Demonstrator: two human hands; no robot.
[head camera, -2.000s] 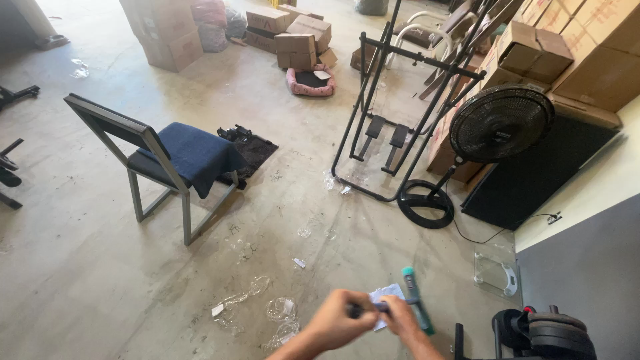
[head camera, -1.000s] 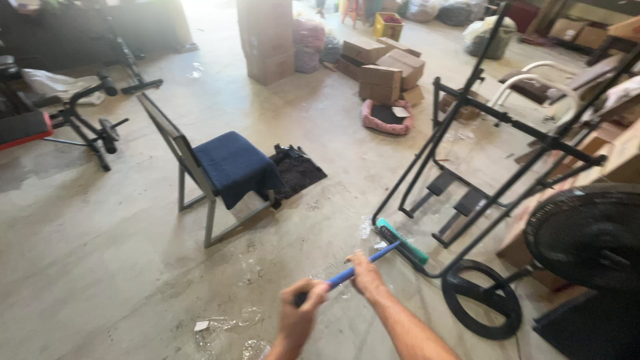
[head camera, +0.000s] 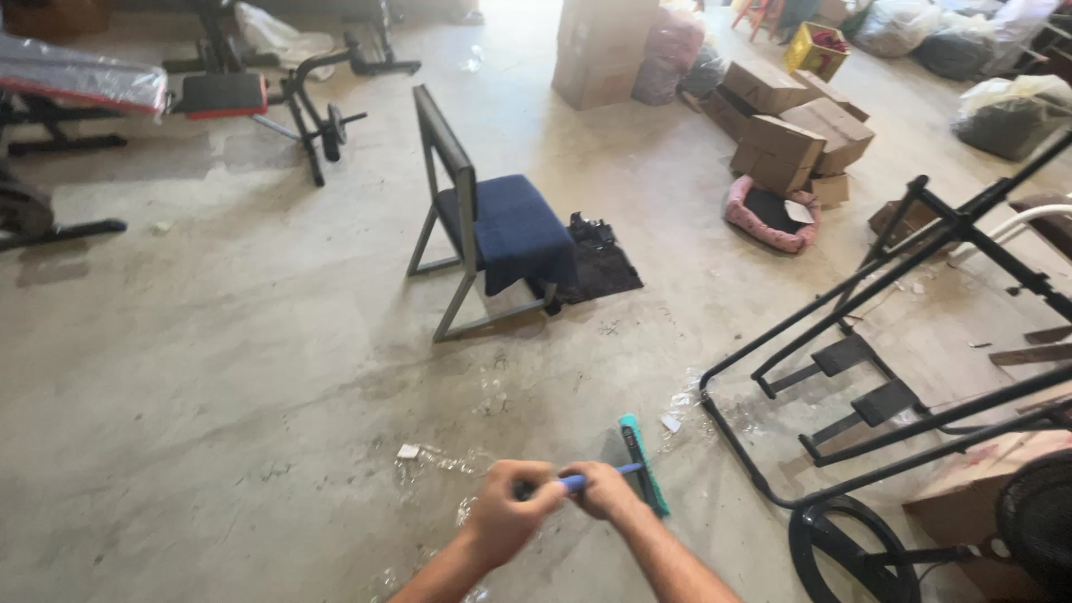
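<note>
Both my hands grip the blue handle (head camera: 578, 482) of a push broom. My left hand (head camera: 512, 507) is closed around its near, dark end, and my right hand (head camera: 601, 491) holds it just beyond, closer to the head. The green and black broom head (head camera: 643, 466) lies on the concrete floor right of my hands. Clear plastic scraps (head camera: 452, 461) with a white tag (head camera: 408, 451) lie left of it. Another white scrap (head camera: 671, 423) and more clear plastic are between the broom head and the black metal frame.
A black exercise frame (head camera: 837, 494) and a fan's round base (head camera: 854, 553) stand at the right. Ahead is a chair with a blue cloth (head camera: 519, 230), beside a dark mat (head camera: 607, 272). Farther back are a pink pet bed (head camera: 775, 239), cardboard boxes (head camera: 779, 155) and a weight bench (head camera: 222, 92).
The broom head has moved away from beside the black frame's base, nearer to my hands, and my hands are closer together than one second ago. The view has swung right, then left.
</note>
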